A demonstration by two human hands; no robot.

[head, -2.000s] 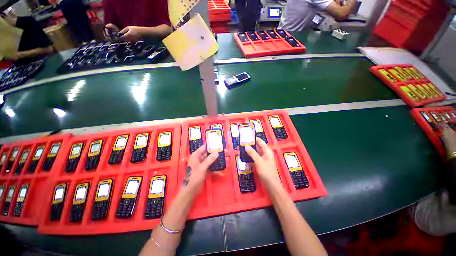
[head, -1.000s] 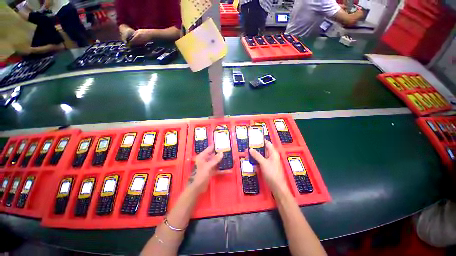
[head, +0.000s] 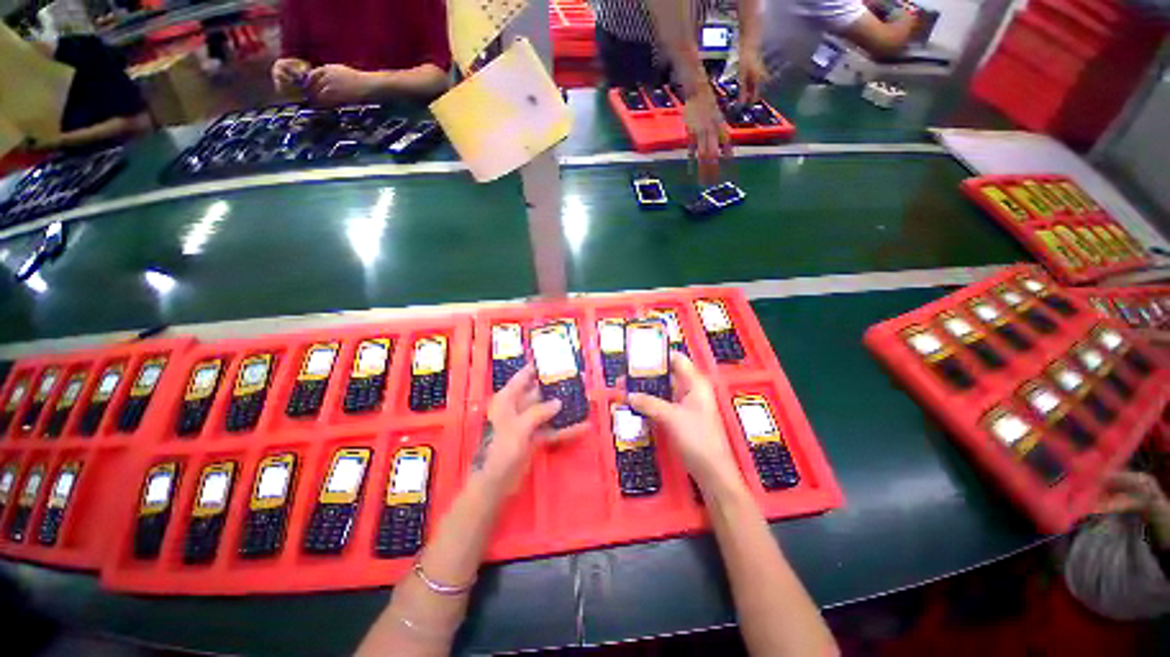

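My left hand [head: 517, 417] holds a black keypad phone [head: 558, 363] with a white screen, upright, thumb low on its keys. My right hand [head: 680, 408] holds a second phone [head: 649, 353] the same way beside it. Both are above the red phone tray [head: 565, 513]. In that tray more phones with yellow-orange trim lie in the back row, partly hidden behind the held ones. In its front row a phone [head: 634, 452] lies below my right hand and another [head: 767, 440] at the right end. Some front recesses are bare.
Filled red trays [head: 285, 571] lie at left. Another filled tray [head: 1026, 381] is tilted at right, a hand [head: 1136, 494] at its corner. Two loose phones [head: 651, 191] lie on the green belt [head: 821, 218]. A post [head: 544, 238] with cards [head: 500, 113] rises centrally; workers are opposite.
A filled tray has come in at right with a person's hand. A worker opposite now reaches over the belt. The loose phones have moved right. My hands still hold the two phones.
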